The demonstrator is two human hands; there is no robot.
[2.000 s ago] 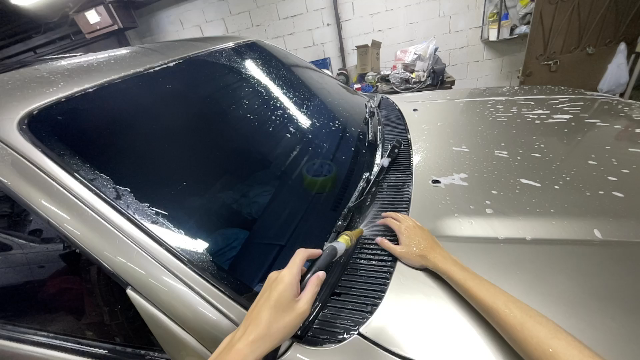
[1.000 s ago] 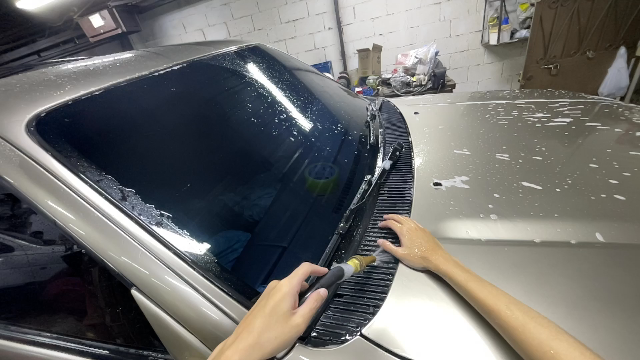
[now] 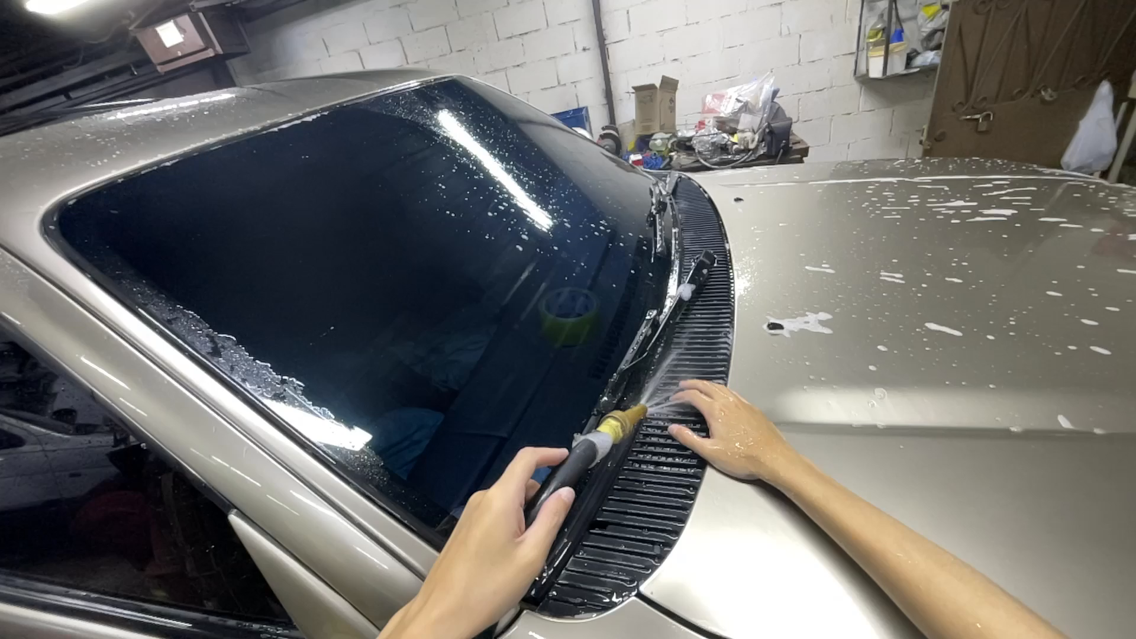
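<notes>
My left hand (image 3: 510,532) is closed around the dark grip of a spray nozzle (image 3: 586,453) with a yellow tip. Water fans out of the tip over the black slotted cowl grille (image 3: 621,524) at the base of the windshield (image 3: 355,231). Fingers spread, my right hand (image 3: 728,430) rests at the border of the grille and the car's hood (image 3: 896,373), just right of the spray, and holds nothing. Beyond the nozzle, a wiper arm (image 3: 683,297) lies along the grille. White foam spots dot the hood.
Along the white block wall (image 3: 550,40) stands a cluttered table (image 3: 790,151) with a cardboard box (image 3: 655,105) and plastic bags. A wall shelf (image 3: 896,53) and a brown metal door (image 3: 1021,80) are at the back right. The side window (image 3: 115,515) lies at lower left.
The spray from the nozzle tip now fans up along the grille, plainer than one second ago. Both hands have stayed in nearly the same places.
</notes>
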